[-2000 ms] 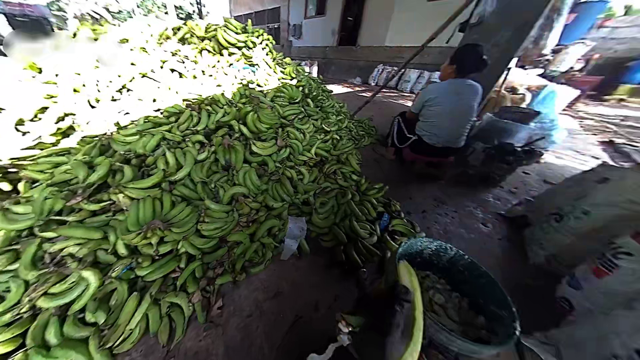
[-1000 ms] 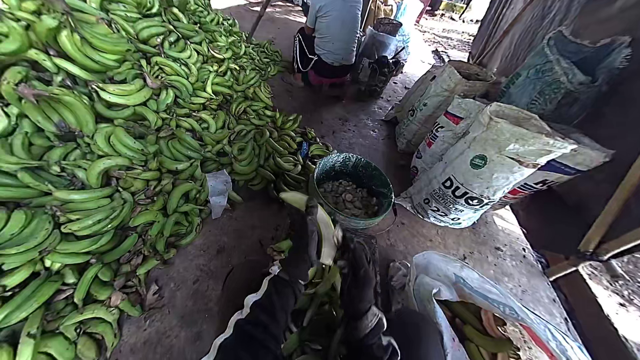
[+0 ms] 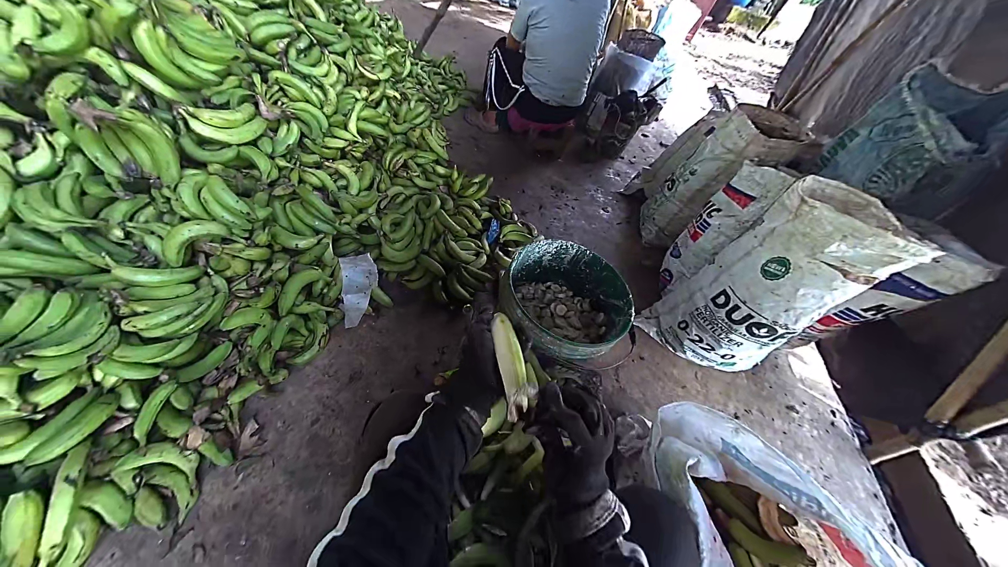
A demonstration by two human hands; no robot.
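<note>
My left hand (image 3: 479,358), in a dark glove, grips a partly peeled green plantain (image 3: 510,358) along its left side. The fruit stands nearly upright, pale flesh showing, with ragged peel at its lower end. My right hand (image 3: 579,441), also gloved, is close to the right of that lower end with its fingers bent; whether it holds a tool or a strip of peel cannot be told. Beneath both hands lie green peels (image 3: 504,480). Just beyond them stands a dark green bucket (image 3: 618,303) with pale, lumpy pieces (image 3: 563,311) inside.
A large heap of green plantains (image 3: 197,205) fills the left. Fertilizer sacks (image 3: 748,276) stand at the right, and an open white sack (image 3: 709,433) with plantains is near my right knee. A seated person (image 3: 561,55) is ahead. A wooden frame (image 3: 972,378) is at the far right.
The view has swung down and to the right since two seconds ago. Compared with one second ago, the plantain is more upright and its lower end hangs ragged between my hands.
</note>
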